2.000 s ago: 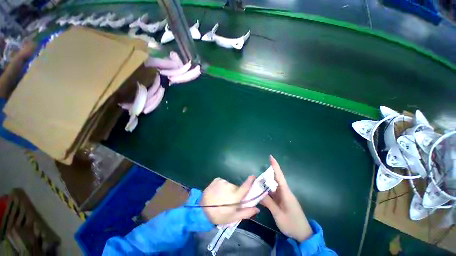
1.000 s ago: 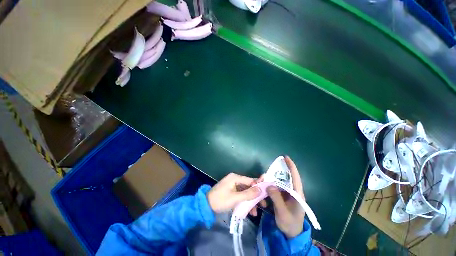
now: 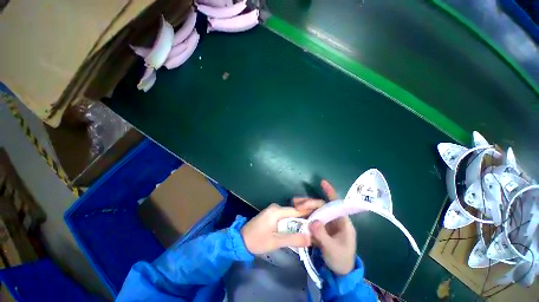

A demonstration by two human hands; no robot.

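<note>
A white cat-ear headband shell [image 3: 371, 190] is held between both hands near the bench's front edge. One ear stands up at the right; the other is partly hidden by my left hand. A pale pink strip [image 3: 337, 210] lies along the inside of the arc, between the ears. My left hand [image 3: 273, 229] grips the shell at its left ear. My right hand [image 3: 337, 239] grips the middle, with its thumb on the strip and one finger raised. The white end arms stick out at lower left and right.
Pink strips [image 3: 233, 21] lie at the upper left beside cardboard sheets [image 3: 53, 47]. A pile of headbands [image 3: 473, 191] with dark wires lies on cardboard at right. A blue crate [image 3: 106, 236] is below the bench edge. A green strip [image 3: 366, 79] borders the conveyor.
The view has tilted down. The headband has turned from end-on to spread across both hands, with an ear standing at the right and the pink strip along its arc. Both hands still hold it.
</note>
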